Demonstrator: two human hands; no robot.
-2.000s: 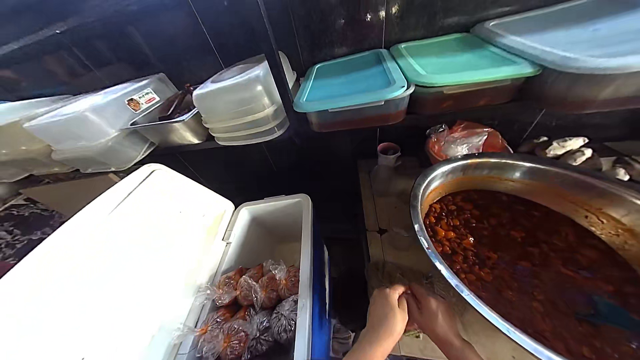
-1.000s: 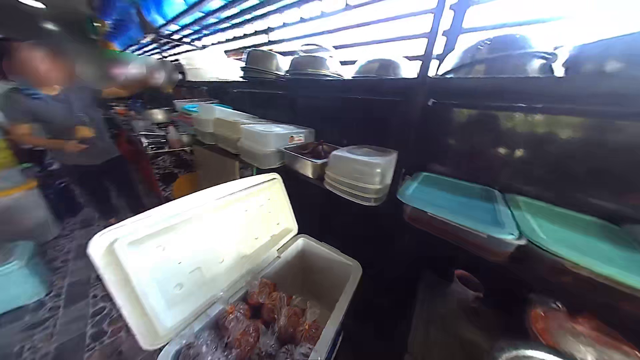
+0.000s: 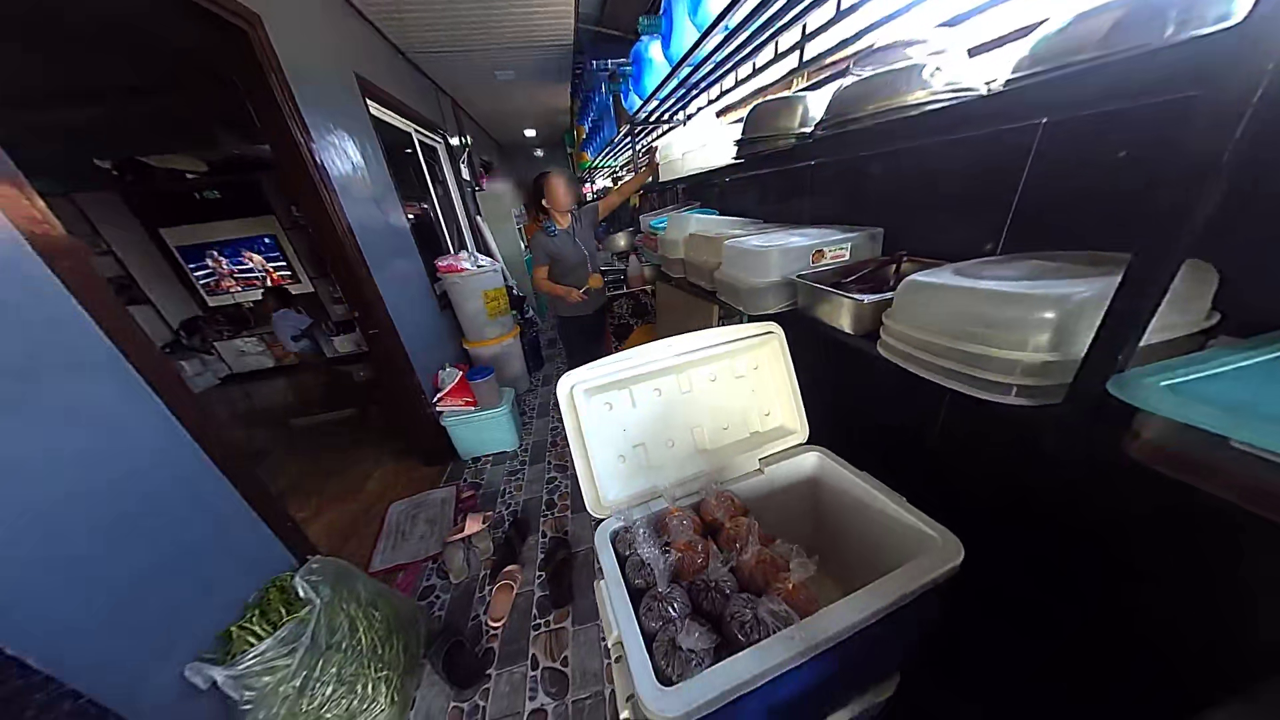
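Observation:
Neither my left hand nor my right hand shows in the head view now, so what they hold or touch is hidden. In front of me stands a blue cooler box (image 3: pixel 870 625) with its white lid (image 3: pixel 690 410) tipped up on its hinge. Knotted clear plastic bags of reddish-brown food (image 3: pixel 690 555) and bags of darker food (image 3: pixel 665 607) fill the left part of the box.
A shelf along the right wall bears stacked plastic tubs (image 3: pixel 1000 315), a steel tray (image 3: pixel 850 305) and a teal-lidded container (image 3: pixel 1210 390). A person (image 3: pixel 575 260) stands down the passage, one arm raised. On the floor are sandals (image 3: pixel 503 595) and a bag of green vegetables (image 3: pixel 350 640).
The view has swung far to the left, off the large steel basin. Both my hands, together beside that basin two seconds ago, are out of view. The person down the passage now has an arm raised.

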